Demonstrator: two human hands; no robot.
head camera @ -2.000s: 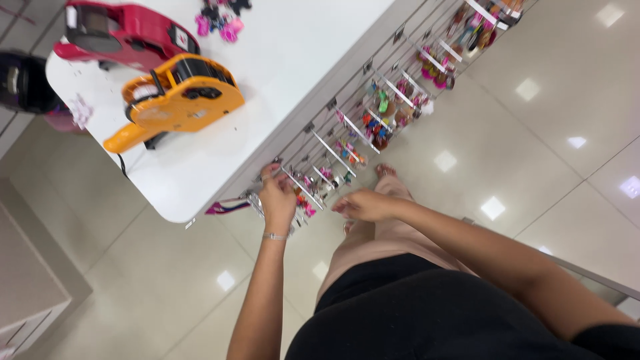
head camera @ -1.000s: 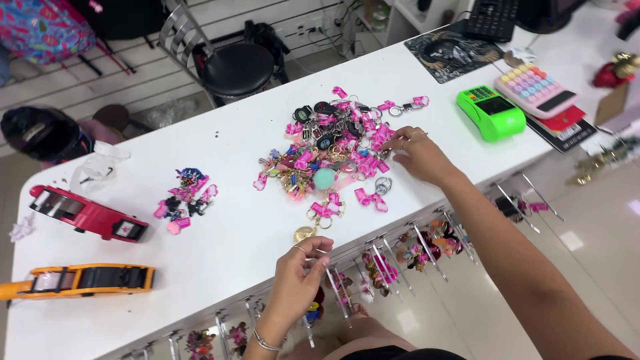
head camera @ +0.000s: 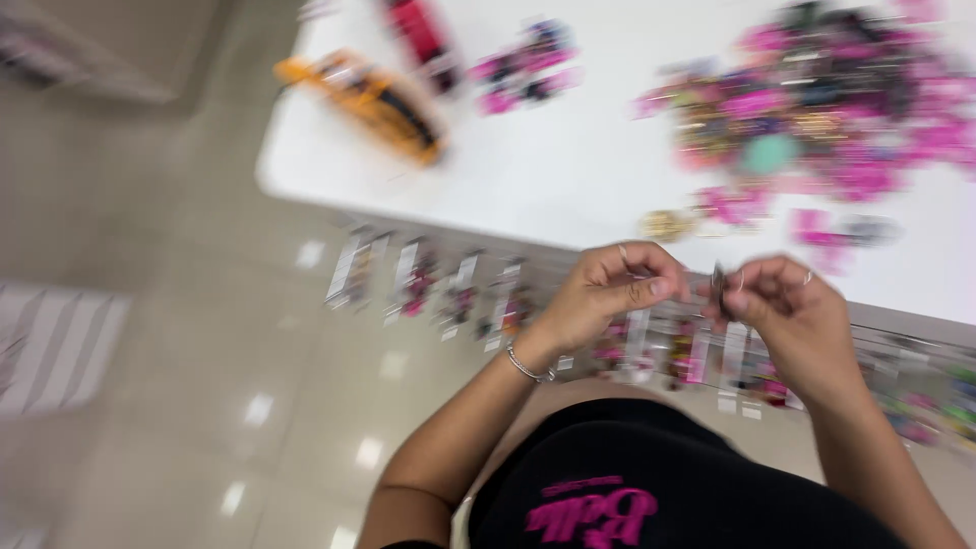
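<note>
At the counter's front edge, my right hand (head camera: pixel 793 320) pinches a small dark round item (head camera: pixel 717 291), seen edge-on, perhaps a keychain. Just to its left is my left hand (head camera: pixel 610 293), thumb and fingertips together near the item; blur hides whether anything thin is between them. Beyond my hands, a large blurred pile of keychains with pink tags (head camera: pixel 831 99) lies on the white counter (head camera: pixel 534 183). A gold round piece (head camera: pixel 666 225) and a pink-tagged ring (head camera: pixel 869 229) lie at the near side of the pile.
An orange label gun (head camera: pixel 374 103) and a red label gun (head camera: pixel 423 38) lie at the counter's left end, beside a smaller group of pink-tagged items (head camera: pixel 526 69). Hooks with hanging accessories (head camera: pixel 418 282) project below the front edge. Tiled floor (head camera: pixel 229 343) stretches to the left.
My right hand has left the pile and come to the front edge beside my left hand, now with the dark round item in its fingers. The view has swung strongly.
</note>
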